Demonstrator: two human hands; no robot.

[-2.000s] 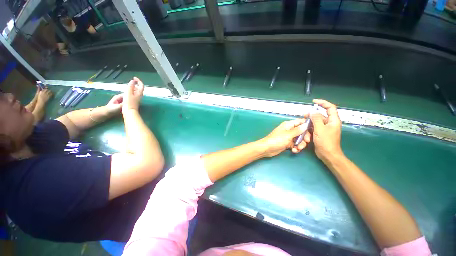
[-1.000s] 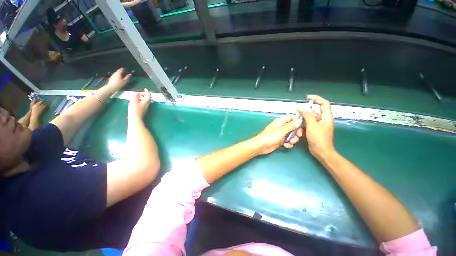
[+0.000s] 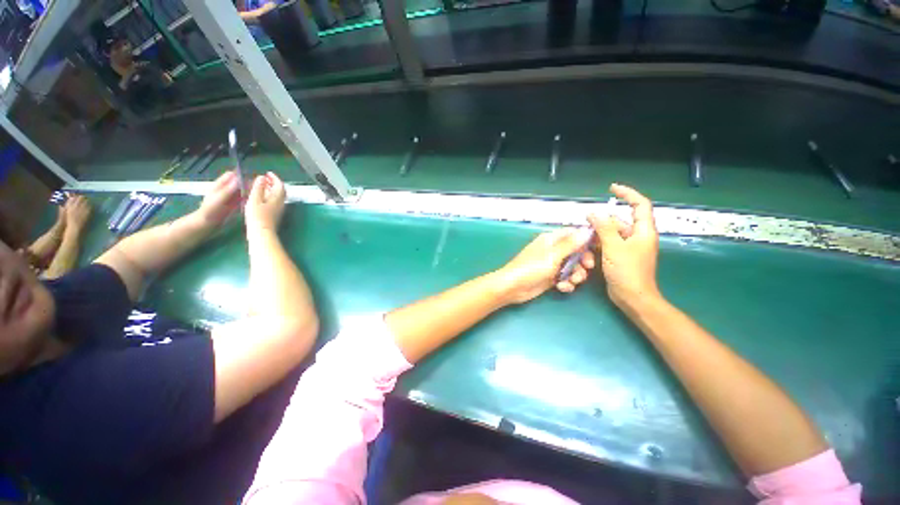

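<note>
A slim dark grey pen (image 3: pixel 571 263) slants between my two hands, over the green bench just on the near side of the white rail. My left hand (image 3: pixel 546 264) is closed around the pen's lower part. My right hand (image 3: pixel 629 247) is at the pen's upper end, with thumb and fingers near a small pale tip (image 3: pixel 619 209). The fingers hide the upper part of the pen, and I cannot tell whether the pale tip is a separate piece.
Single pens (image 3: pixel 697 160) lie spaced on the dark green belt (image 3: pixel 632 118) beyond the chipped white rail (image 3: pixel 474 207). A metal post (image 3: pixel 262 94) slants at the left. A person in dark blue (image 3: pixel 109 395) holds a pen; several tubes (image 3: pixel 136 211) lie beside them.
The pens on the belt have shifted left. My hands have moved slightly left in view, still on the pen. The neighbour reached over the belt and now holds a pen upright.
</note>
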